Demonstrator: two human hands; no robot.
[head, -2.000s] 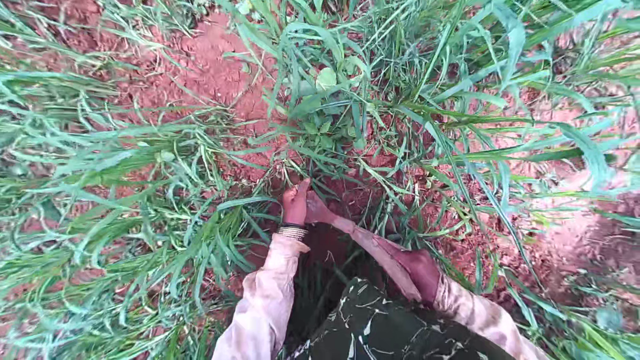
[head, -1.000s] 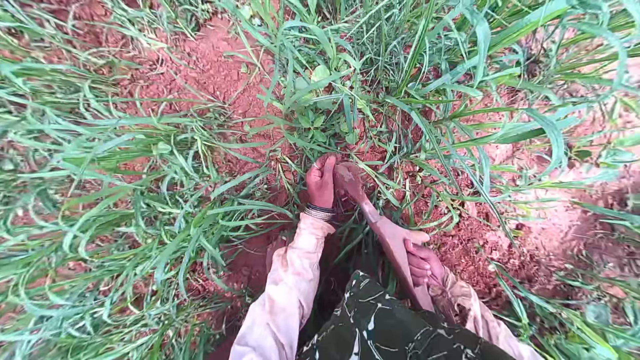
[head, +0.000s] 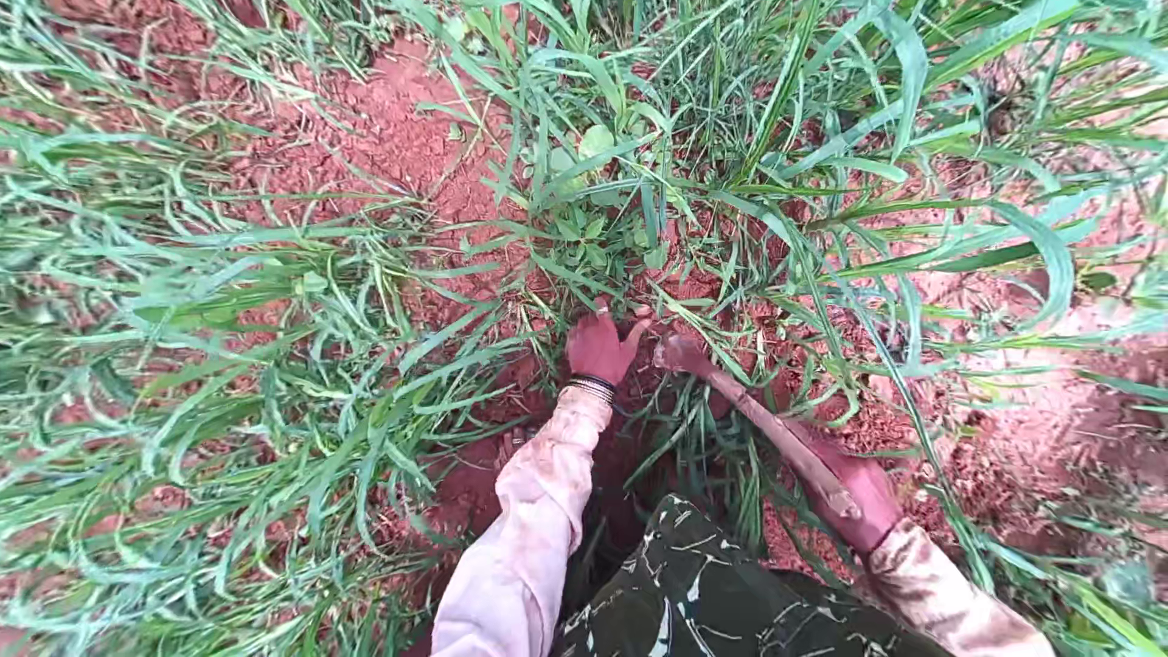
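Note:
My left hand [head: 602, 347], with bangles at the wrist, reaches down at the base of a low clump of broad-leaved green plants [head: 589, 233]. Its thumb stands apart from the fingers, and the fingertips are partly lost among stems. My right hand [head: 858, 493] is closed around the wooden handle of a hand hoe [head: 762, 415]. The tool slants up and left, its head [head: 680, 354] close to the soil just right of my left hand. Whether the head touches the soil cannot be told.
Long-bladed grass [head: 301, 365] grows thickly on the left, and more tall blades [head: 839, 173] arch over the right. Reddish bare soil [head: 392, 137] shows between the rows at upper left and again at right [head: 1031, 429]. Dark patterned cloth [head: 721, 593] covers my lap.
The hoe's head was beside my left hand's fingers one second ago and is now a little farther right and lower. My left thumb has spread from the fingers.

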